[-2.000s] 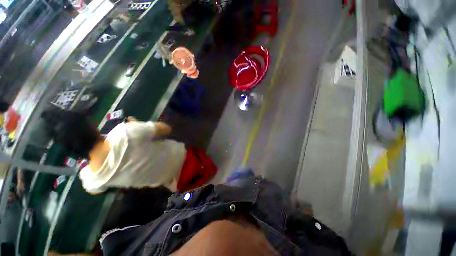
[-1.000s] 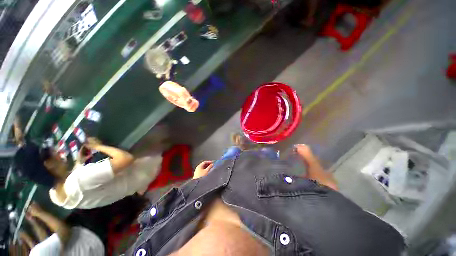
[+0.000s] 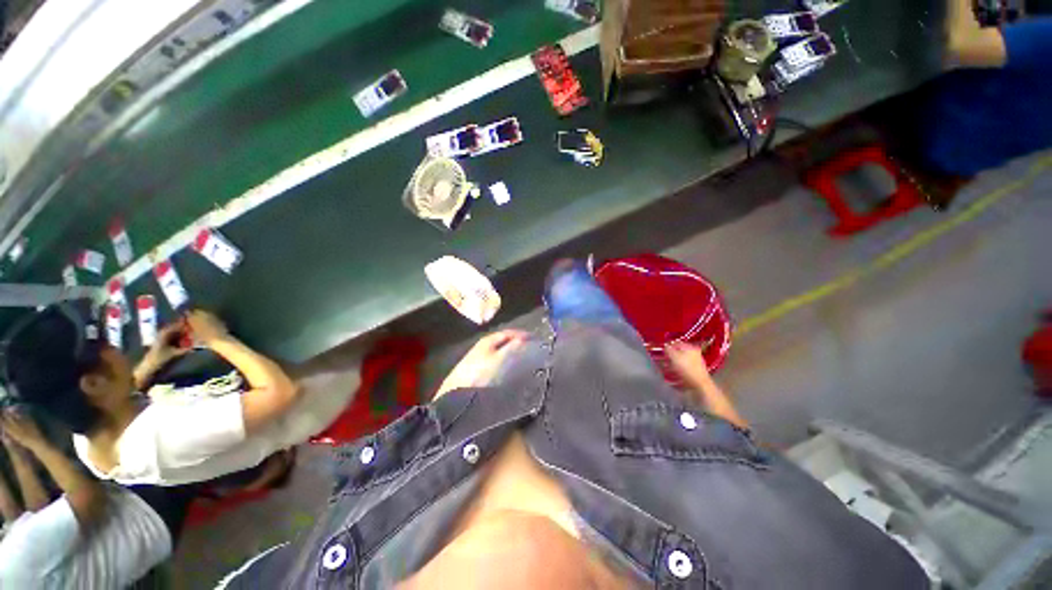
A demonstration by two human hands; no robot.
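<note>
A round red stool (image 3: 667, 302) stands on the floor in front of my body, beside the bench. My right hand (image 3: 685, 360) overlaps its near rim; whether it grips the rim I cannot tell. My left hand (image 3: 498, 343) is small and blurred at my waist, below a pale pinkish fan (image 3: 463, 289) at the bench edge, and no object shows in it. On the green bench (image 3: 346, 254) lie two white-edged phone units (image 3: 474, 138) side by side, a red patterned phone or case (image 3: 560, 80) and a small white slip (image 3: 500, 193).
A grey-beige fan (image 3: 438, 190) stands on the bench. A brown cardboard box (image 3: 667, 40) and another fan (image 3: 746, 50) are further right. A person in white (image 3: 185, 432) sits at left; a blue sleeve (image 3: 1001, 104) shows at right. Another red stool (image 3: 859, 190) stands beyond.
The view has turned from the aisle toward the bench, and more of the bench shows. My right hand now overlaps the red stool's rim; one second ago it was just below it.
</note>
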